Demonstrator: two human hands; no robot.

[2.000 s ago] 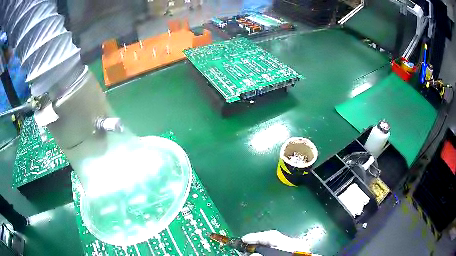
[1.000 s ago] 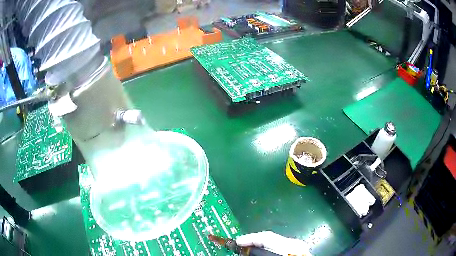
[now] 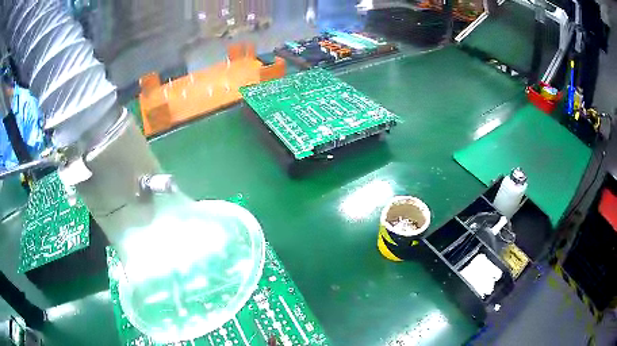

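A large green circuit board [image 3: 287, 307] lies nearest in front of me at the bottom, cut off by the lower edge. The clear round fume hood [image 3: 193, 270] covers much of it with bright glare. A small brown tip [image 3: 272, 340], perhaps of the soldering iron, just shows over the board at the bottom edge. Neither my left hand nor my right hand is in view. A tub with a black-and-yellow side [image 3: 404, 226] stands right of the board, beside a black divided tray [image 3: 443, 253] holding a white wad [image 3: 481, 274]. A white bottle [image 3: 511, 192] stands at the tray.
A white ribbed duct [image 3: 64, 74] comes down from upper left. Other circuit boards lie at the far middle [image 3: 318, 111] and left [image 3: 54, 226]. An orange frame [image 3: 196, 91] is behind. A green mat [image 3: 528, 159] and red bin [image 3: 543, 96] are right. A blue-clothed person [image 3: 26, 121] is far left.
My right hand, white and holding the brown-tipped tool over the board before, has gone out below the frame; only a bit of brown tip remains. The view has shifted slightly.
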